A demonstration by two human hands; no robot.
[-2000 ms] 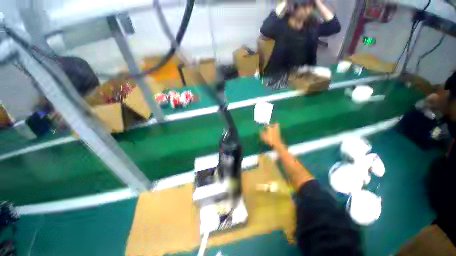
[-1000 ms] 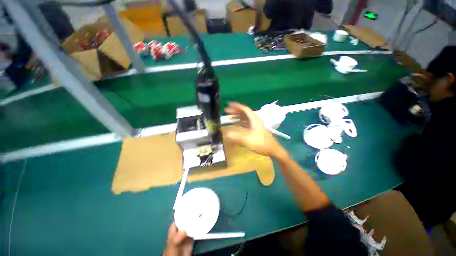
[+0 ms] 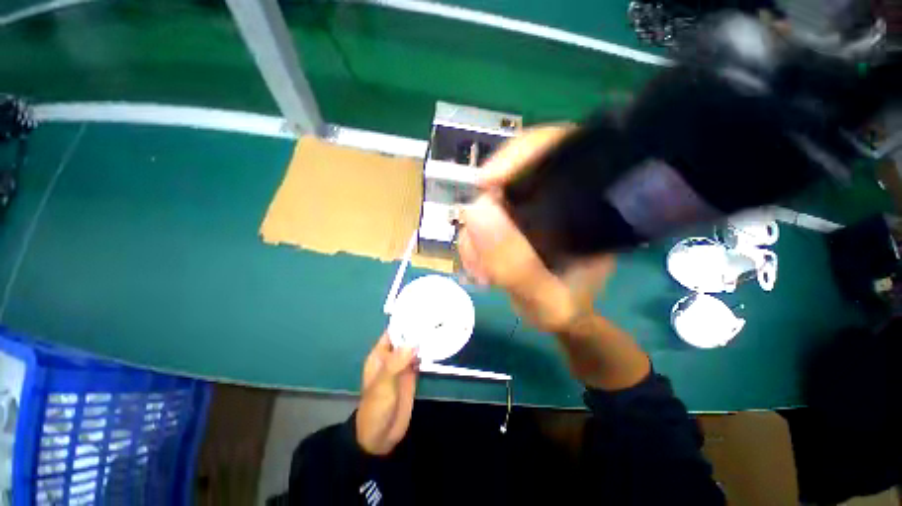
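Note:
My left hand holds the round white housing at its lower left rim, near the bench's front edge. Two narrow white arms project from the housing, one up and one to the right. A thin wire lead hangs from the right arm's end. My right hand is closed around the black electric screwdriver, which looms large and blurred near the camera. Its tip is hidden. The grey-white screw feeder stands just behind my right hand and is partly covered by it.
A cardboard mat lies left of the feeder. Several white housings lie on the bench at right. A blue plastic crate stands at lower left. A metal post rises by the green conveyor belt. A dark-clothed person is at the right edge.
My right hand was open beside the hanging screwdriver and now grips it, pulled toward the camera. My left hand still holds the housing. The view has tilted down, showing the blue crate.

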